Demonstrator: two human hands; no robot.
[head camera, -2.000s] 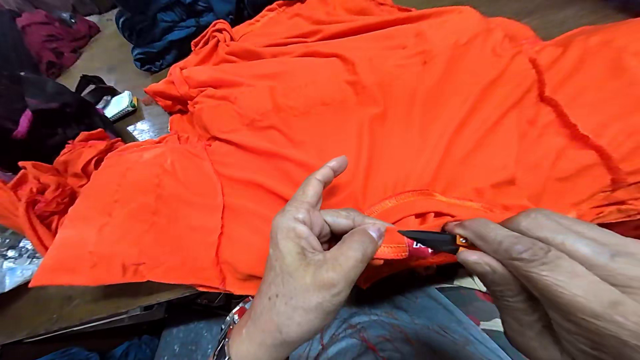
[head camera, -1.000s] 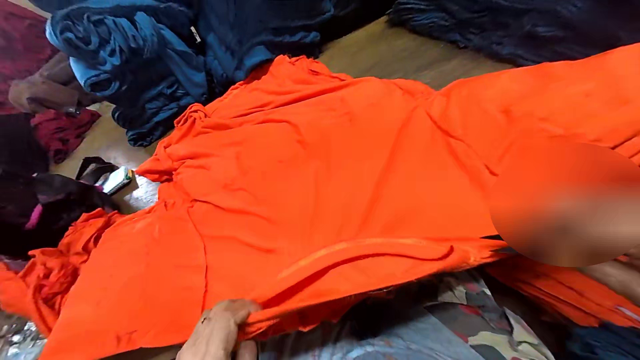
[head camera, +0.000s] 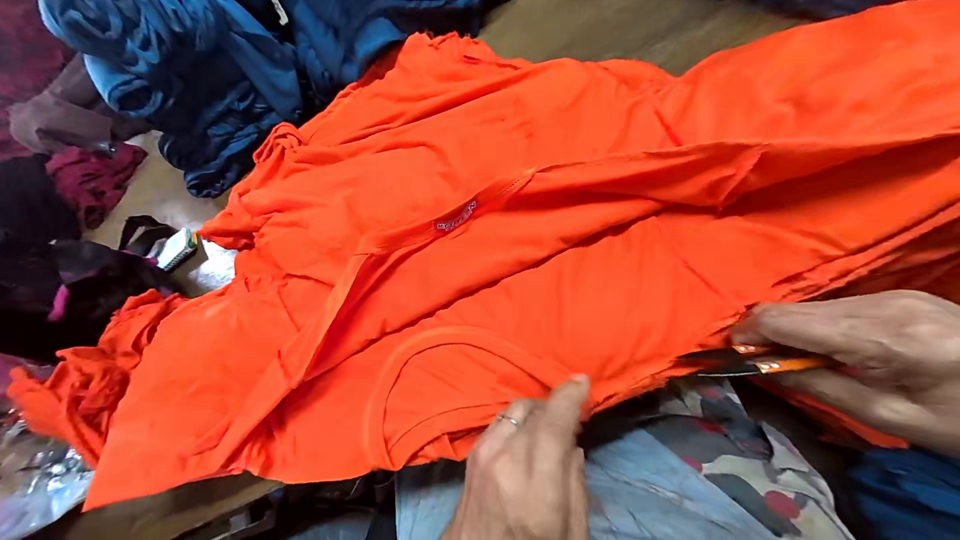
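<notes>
A heap of bright orange knit garments (head camera: 480, 285) spreads across the view, with a small woven neck label (head camera: 456, 217) on the upper one. Beneath it shows the round neckband (head camera: 442, 334) of another orange garment. My left hand (head camera: 529, 457), a ring on one finger, pinches the near edge of that garment just right of the neckband. At the right, my right hand (head camera: 862, 360) holds small thread snips (head camera: 757, 361) with black and orange parts, their tips at the cloth's near edge. The fingertips of the right hand also rest by the fabric.
Dark blue folded clothes (head camera: 217, 67) lie on the wooden table (head camera: 585, 30) at the back. Black cloth (head camera: 67, 285), a maroon garment (head camera: 97, 180) and a small notepad (head camera: 177, 249) are at the left. Clear plastic (head camera: 45, 480) lies lower left. Camouflage-patterned cloth (head camera: 742, 450) hangs near my lap.
The top orange garment has been folded back, showing a label and another neckband below. My left hand has moved right along the near edge since a second ago.
</notes>
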